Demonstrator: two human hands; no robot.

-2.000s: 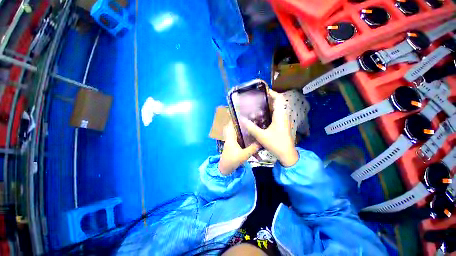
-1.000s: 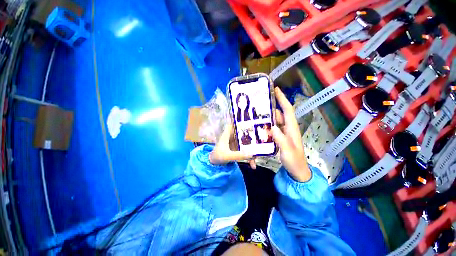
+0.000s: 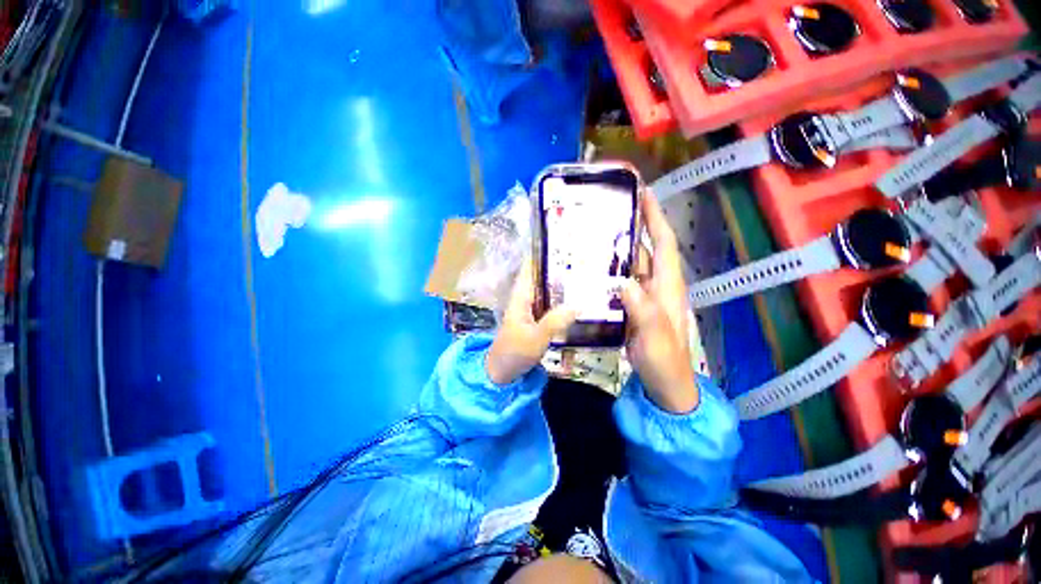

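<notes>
A smartphone (image 3: 588,245) with a lit, mostly white screen is held upright above the lap. My left hand (image 3: 525,331) grips its lower left side, with the thumb over the bottom left of the screen. My right hand (image 3: 659,314) grips its right side, with the thumb at the lower right of the screen. Both hands are bare. The fingers behind the phone are hidden.
On the right, a red tray (image 3: 799,240) holds watches with grey straps (image 3: 763,274) hanging over its edge. Another red tray (image 3: 776,100) holds strapless watch heads (image 3: 736,59). A cardboard box (image 3: 457,260) with clear plastic film (image 3: 499,257) lies beyond my left hand. A blue stool (image 3: 160,485) stands at lower left.
The screen shows different content from a second ago, when larger pictures showed. My left thumb now lies over the screen. The trays appear shifted in view as the camera turned.
</notes>
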